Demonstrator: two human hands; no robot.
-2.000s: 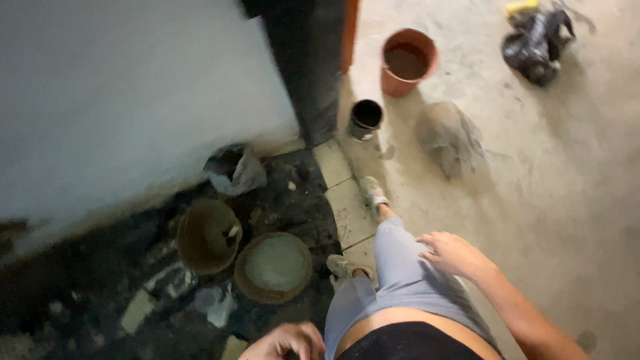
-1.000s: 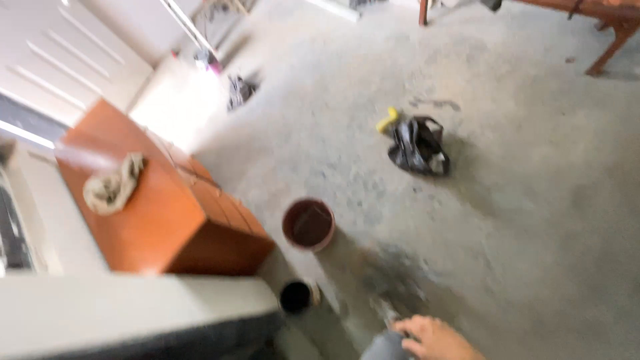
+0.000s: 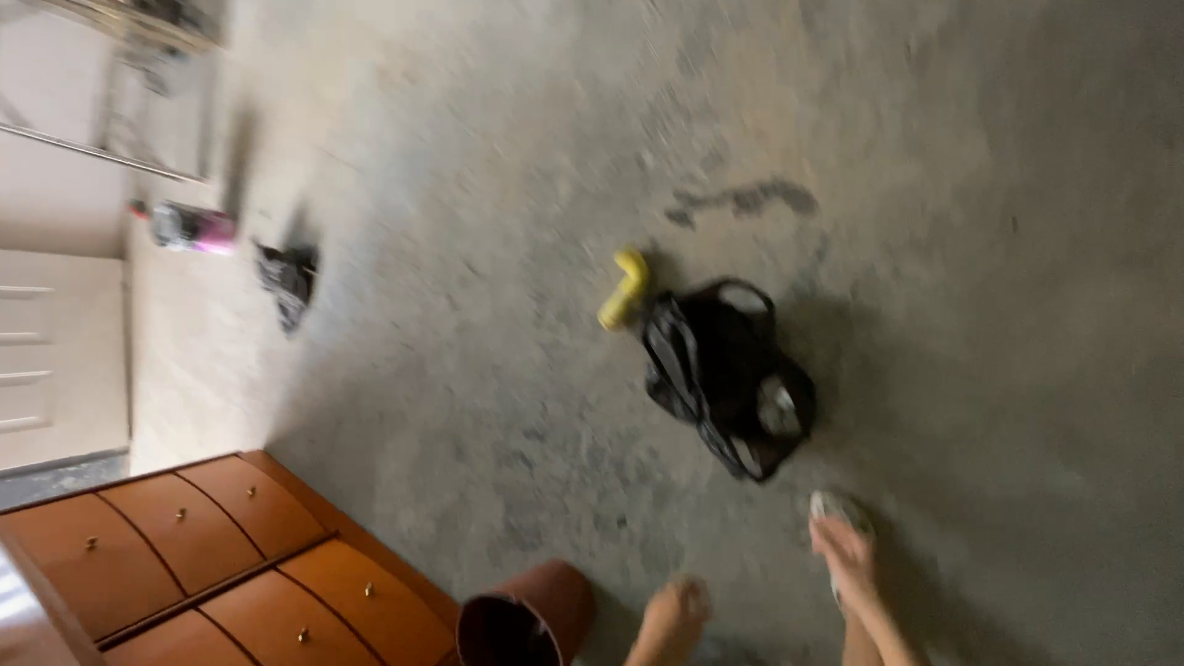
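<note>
My left hand point(image 3: 680, 610) is at the bottom centre, just right of a reddish-brown bucket point(image 3: 564, 601), with its fingers curled; whether it holds anything is blurred. Farther right, my right hand point(image 3: 846, 555) hangs over my shoe point(image 3: 837, 507) with nothing seen in it. Above the hands, a black plastic bag point(image 3: 717, 365) with looped handles lies on the concrete floor, touched by neither hand. A yellow object point(image 3: 624, 289) lies against the bag's upper left side.
A wooden chest of drawers point(image 3: 213, 555) fills the lower left. At the upper left are a small black bag point(image 3: 289, 282), a pink and dark container point(image 3: 194, 228) and a metal frame point(image 3: 102, 153). A white panelled door point(image 3: 55, 361) stands at the left edge.
The view has swung away from the dark corner with the basins toward the open floor. The black plastic bag now shows larger and closer to my feet. Both hands are in view again.
</note>
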